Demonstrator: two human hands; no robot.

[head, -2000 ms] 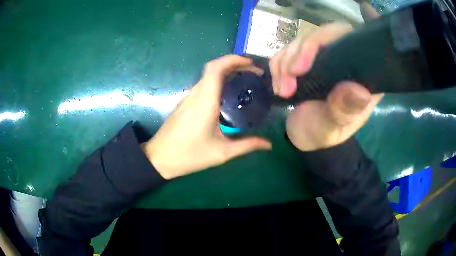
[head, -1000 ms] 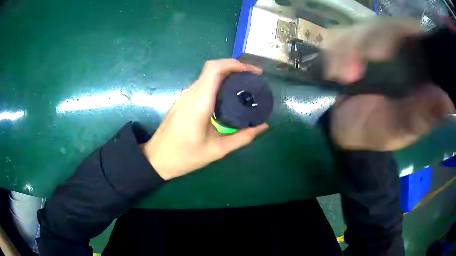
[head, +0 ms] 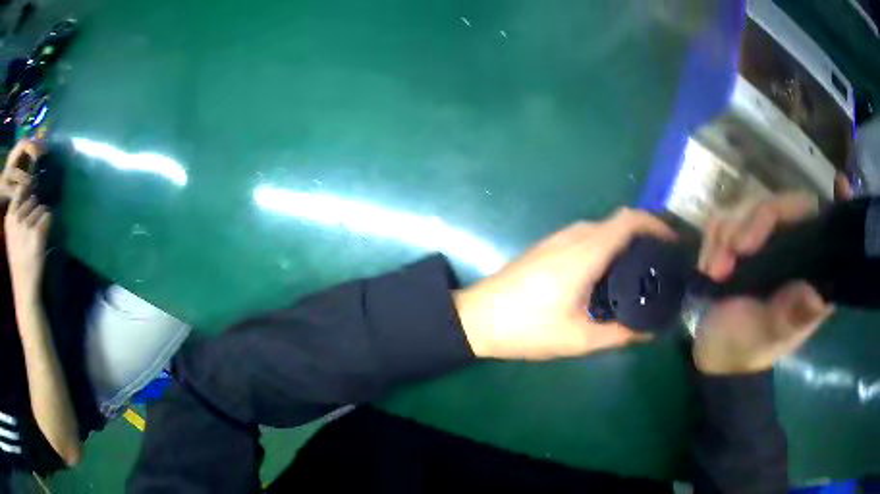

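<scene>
My left hand (head: 555,294) is wrapped around a short black cylindrical unit (head: 632,297), its flat black end cover facing up with small shiny points near the middle. No bright glow shows on its side. My right hand (head: 757,280) is blurred and holds the thick black electric screwdriver (head: 811,253), which lies level and reaches to the right. The driver's front end is close to the right side of the unit; the bit cannot be made out, nor whether it touches.
The screw feeder (head: 719,178), with a blue side and white top, stands behind my hands on the glossy green table (head: 367,116). At the far left a neighbouring person's arm (head: 34,280) and hands show, near dark parts with small coloured lights (head: 34,111).
The view has turned left, so hands and feeder now appear further right and the neighbour shows. My right hand has brought the driver back close to the unit. The green glow no longer shows.
</scene>
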